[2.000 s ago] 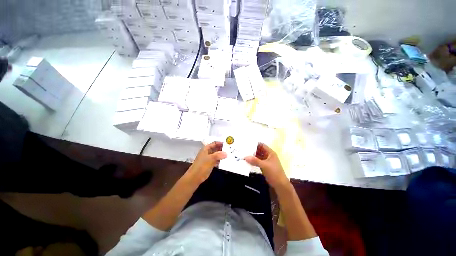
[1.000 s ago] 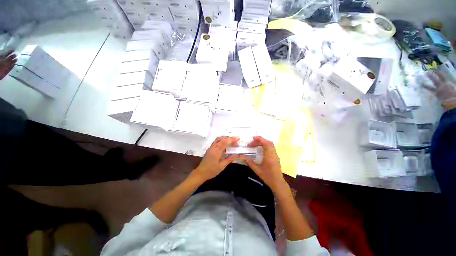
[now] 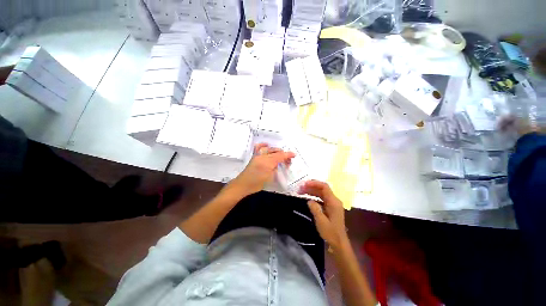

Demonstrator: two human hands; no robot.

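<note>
A white product box (image 3: 291,170) is between my hands at the bench's front edge, tilted, with a thin dark line on it. My left hand (image 3: 266,167) holds it from the upper left, fingers over its top. My right hand (image 3: 325,206) is at its lower right, with thumb and fingers around the near corner. The lower side of the box is hidden or washed out by glare. Yellow label sheets (image 3: 353,170) lie on the bench just right of my hands.
Finished white boxes (image 3: 200,127) stand in rows ahead and left. More boxes (image 3: 39,77) stand far left. Open boxes with trays (image 3: 453,194) are at right, beside another person's blue sleeve (image 3: 527,170). A tape roll (image 3: 450,40) and clear bags lie at the back right. A red stool (image 3: 398,272) is below.
The box has turned from level to tilted. My left hand has moved up over its top and my right hand slightly down and right. The neighbour's arm at right has shifted.
</note>
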